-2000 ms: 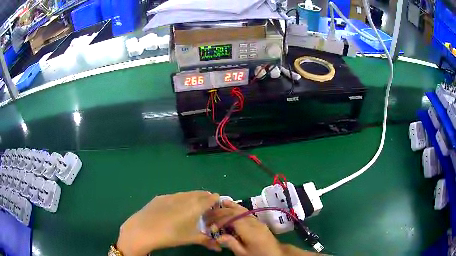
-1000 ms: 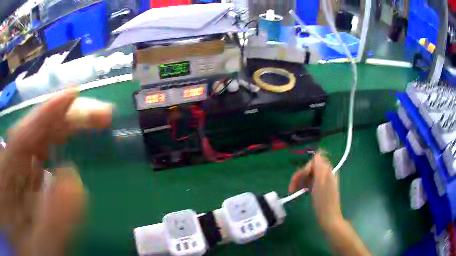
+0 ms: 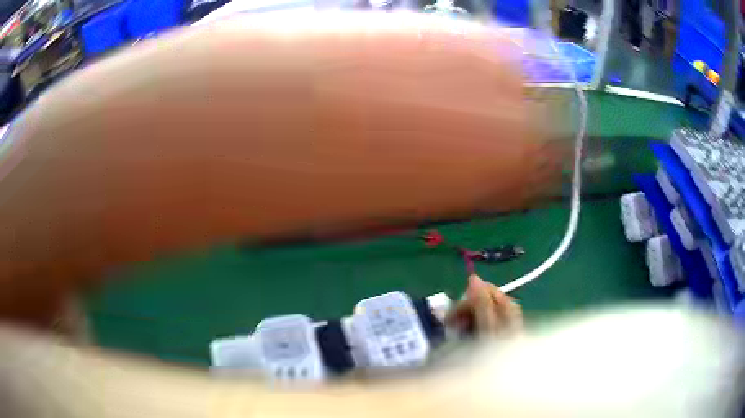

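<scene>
Two white outlet adapters, the left one [image 3: 286, 347] and the right one [image 3: 390, 331], sit face up on the white power strip [image 3: 234, 353] with black bands. My right hand [image 3: 488, 310] is small beside the strip's right end, with its fingertips closed on the red test lead [image 3: 469, 261]. The lead's black plug end [image 3: 500, 253] lies just above the fingers. My left hand [image 3: 327, 131] is a huge blur close to the camera; its fingers cannot be made out, and it hides the instruments. A pale blur crosses the bottom edge.
The white cord [image 3: 575, 188] curves from the strip up the right side of the green bench [image 3: 180, 294]. At right, blue divider sheets [image 3: 698, 192] carry white adapters [image 3: 663, 260]. A blue tray [image 3: 572, 61] stands at the back.
My left hand has swung from the left across the view, covering the meters. My right hand has moved down and left, closer to the strip. The adapters remain on the strip.
</scene>
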